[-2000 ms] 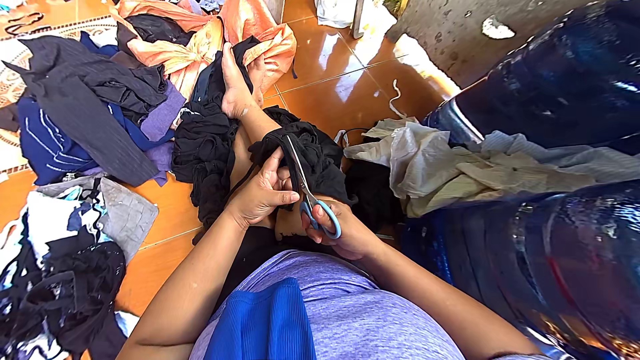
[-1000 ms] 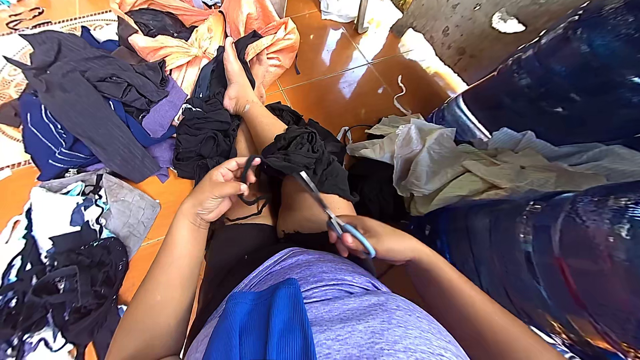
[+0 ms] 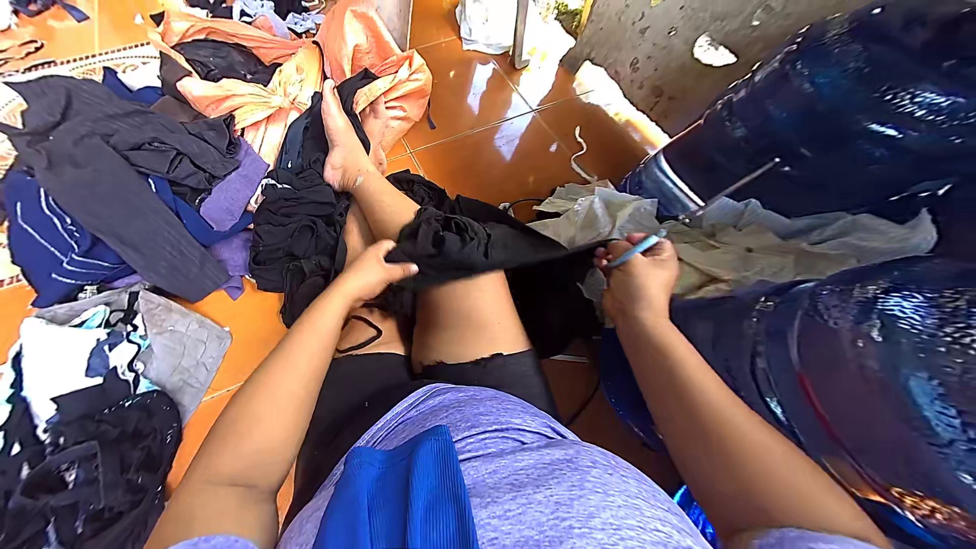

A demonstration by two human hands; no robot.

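A piece of black cloth (image 3: 465,244) lies over my lower legs and is stretched toward the right. My left hand (image 3: 374,273) rests at its left edge, thumb and fingers on the fabric. Out to the right, my right hand (image 3: 640,276) grips the pulled end of the cloth together with scissors (image 3: 643,249) that have light blue handles. The scissors' metal blades point up and to the right, away from the cloth. A thin black strip (image 3: 362,334) lies on my left thigh.
Dark clothes (image 3: 122,168) are heaped at the left, with a grey piece of cloth (image 3: 191,343) and more garments below. An orange cloth bundle (image 3: 282,84) lies beyond my feet. Large blue glossy containers (image 3: 877,366) and crumpled pale sheeting (image 3: 762,244) stand close on the right.
My right hand has moved right and forward with the scissors, and now also holds the black cloth, drawn out sideways. The black loop at my left hand a second ago is no longer in that hand.
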